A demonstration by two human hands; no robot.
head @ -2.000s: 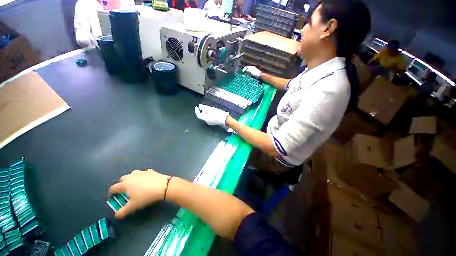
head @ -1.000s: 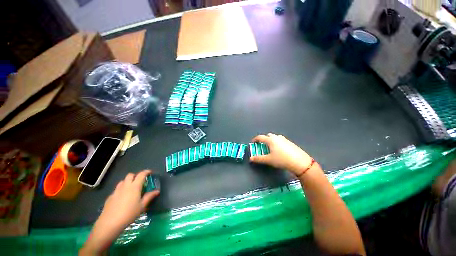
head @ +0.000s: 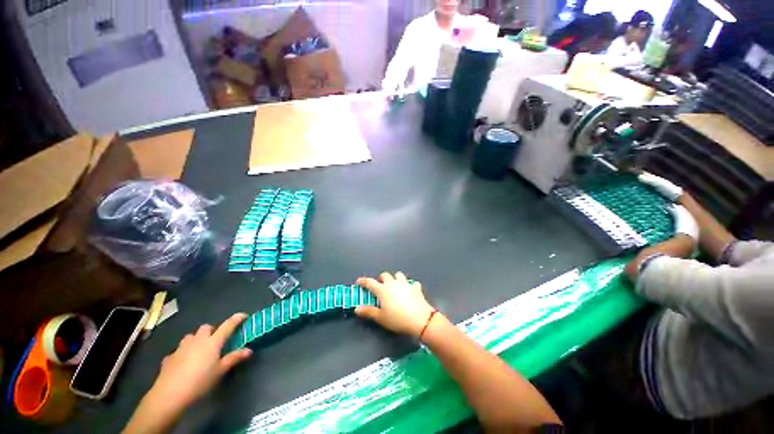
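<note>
A curved row of teal wrapped blocks [head: 307,303] lies on the dark bench in front of me. My left hand [head: 193,360] grips its left end between thumb and fingers. My right hand [head: 399,303] grips its right end; the fingers hide the end blocks. A block stack [head: 270,230] of three rows side by side lies just beyond. One loose dark, silvery block [head: 284,285] lies between the stack and the row.
Tape rolls [head: 42,373], a smartphone [head: 109,352], a crumpled plastic bag [head: 153,225] and brown cardboard [head: 51,186] are left. A tan sheet [head: 307,136] lies at the far edge. Dark green rolls [head: 495,154], a machine [head: 552,114] and a gloved coworker [head: 721,297] are right.
My left hand has moved onto the row's left end. The pieces in my right hand now meet the row's right end, with the earlier gap closed. The view has turned toward the machine.
</note>
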